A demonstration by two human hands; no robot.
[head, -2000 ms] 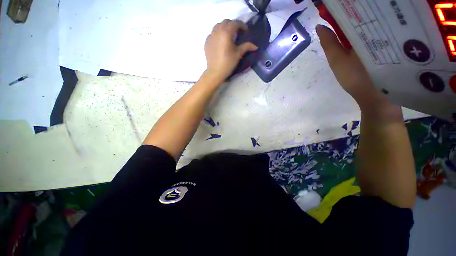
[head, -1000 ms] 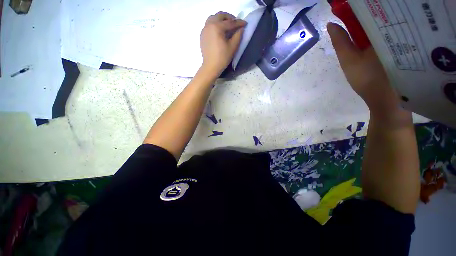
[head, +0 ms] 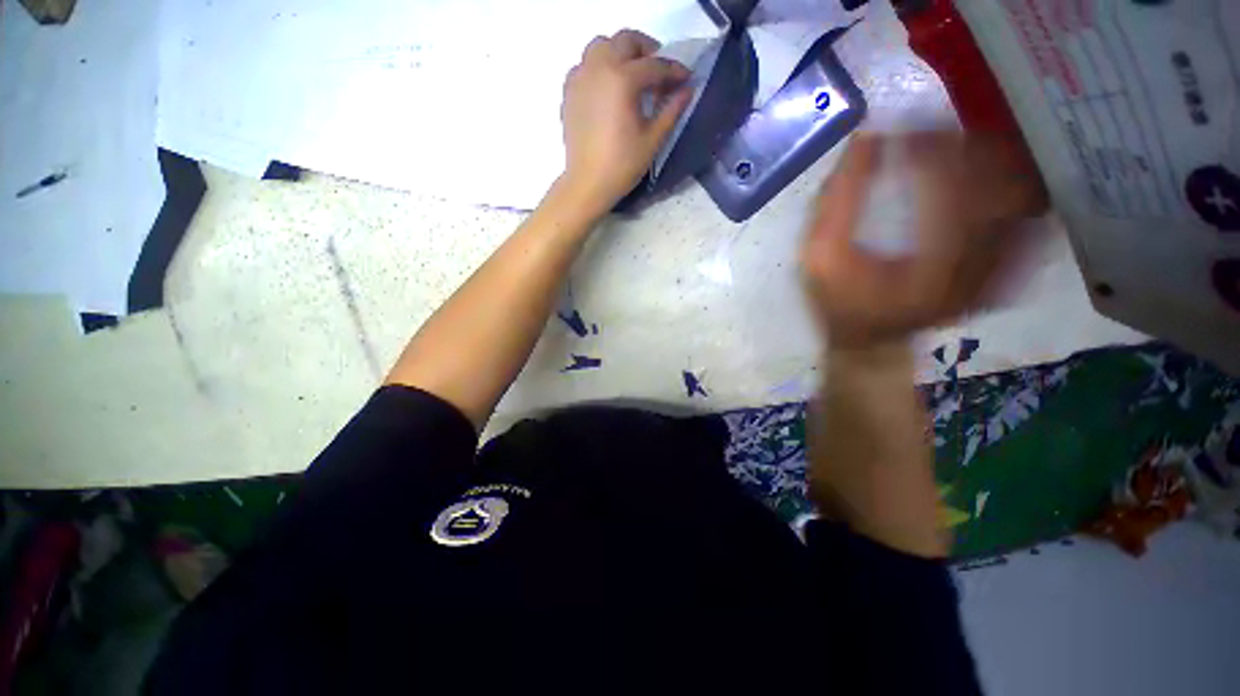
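My left hand point(head: 619, 116) grips the paper-topped edge of the dark fabric stack point(head: 721, 102) with thumb and fingers. The grey base plate point(head: 791, 136) of the cutting machine lies flat on the table just right of the stack, with a dark flap of fabric above its upper edge. My right hand point(head: 918, 231) is blurred, in the air below and left of the red cutter handle point(head: 963, 61). Its fingers look apart, and I see nothing held. The white control box point(head: 1142, 136) fills the upper right. The knife is mostly hidden.
The white paper marker point(head: 367, 95) covers the back left, with dark fabric under its edge and a pen point(head: 41, 184) on the left sheet. A brown block point(head: 50, 10) sits at the top left corner. Small dark scraps point(head: 582, 363) lie near the off-white table's point(head: 449, 258) front edge.
My right hand has left the red handle and moved left over the table. My left hand has shifted slightly right and now holds the stack's edge. The control box has moved right in view.
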